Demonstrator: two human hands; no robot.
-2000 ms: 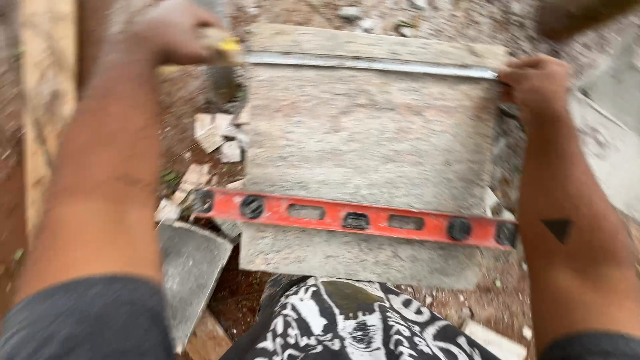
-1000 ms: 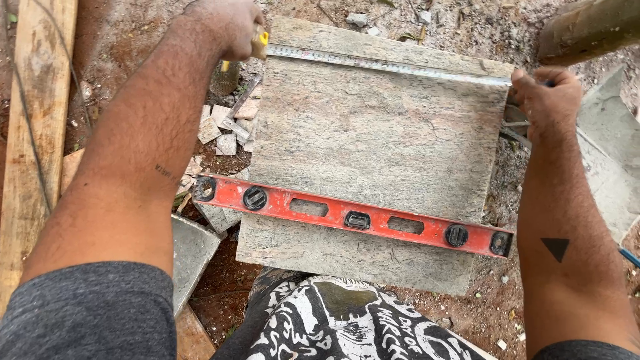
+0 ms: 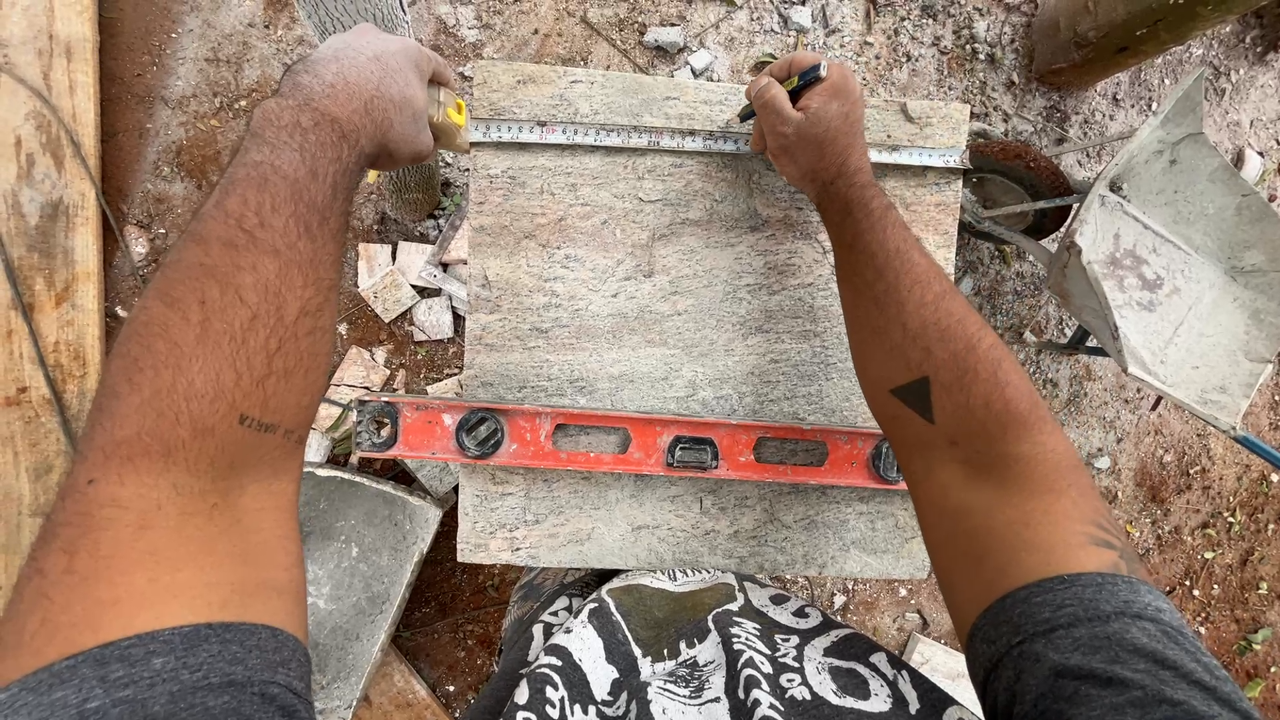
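My left hand [image 3: 365, 95] grips a tape measure case [image 3: 449, 118] at the upper left edge of a rough stone slab [image 3: 650, 260]. The metal tape blade [image 3: 610, 136] runs across the slab's upper part to its right edge. My right hand [image 3: 812, 125] holds a dark marking pencil [image 3: 790, 88], its tip at the blade's upper edge, right of the slab's middle; the hand covers part of the blade. A red spirit level [image 3: 640, 441] lies across the slab's lower part, its right end hidden by my right forearm.
Broken stone pieces [image 3: 410, 285] lie left of the slab, above a grey tile [image 3: 365, 560]. A wooden plank [image 3: 45, 250] runs along the far left. A wheelbarrow [image 3: 1180, 260] stands at the right, below a wooden post [image 3: 1120, 35]. Small rubble lies beyond the slab.
My right hand has left the slab's right edge and moved left along the tape, now with a pencil in it. My left hand stays at the left edge with the tape case.
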